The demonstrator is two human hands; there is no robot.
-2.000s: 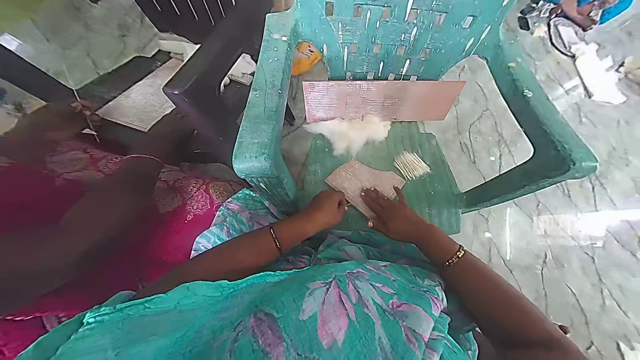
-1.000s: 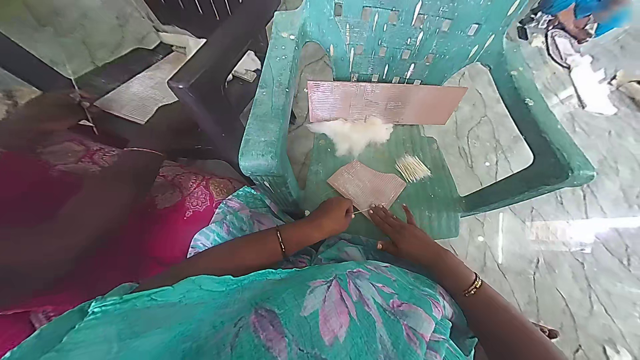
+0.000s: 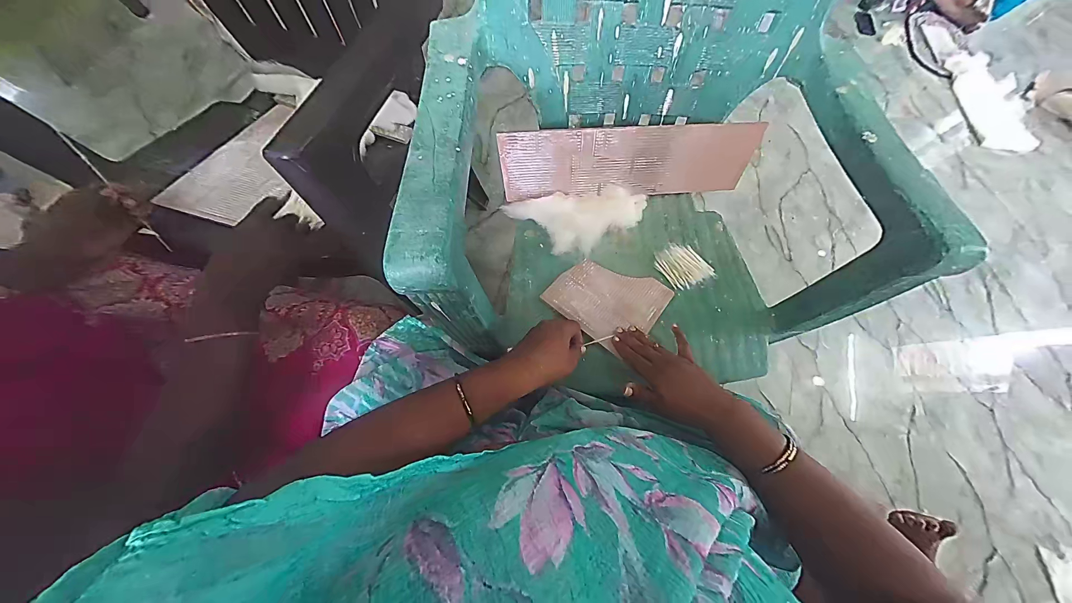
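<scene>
On the seat of a green plastic chair (image 3: 737,335) lies a small ribbed sheet (image 3: 607,297), pinkish-tan and irregular in outline. My left hand (image 3: 548,350) pinches the end of a thin pale stick or wick (image 3: 597,341) at the sheet's near edge. My right hand (image 3: 670,373) lies with its fingertips on the other end, at the sheet's near corner, fingers partly spread. Beyond the sheet is a tuft of white cotton (image 3: 582,219). A bundle of thin white sticks or wicks (image 3: 684,266) lies to its right. A long pinkish ribbed board (image 3: 632,159) leans at the chair's back.
A person in pink sits at the left, their hands (image 3: 260,243) near another ribbed board (image 3: 230,172) on a dark chair (image 3: 335,142). The green chair's armrests (image 3: 431,167) rise on both sides. White cloth or cotton (image 3: 992,105) and other items lie on the marble floor at upper right.
My right hand has drawn back from the middle of the small sheet to its near edge. The thin piece between my hands now shows more plainly.
</scene>
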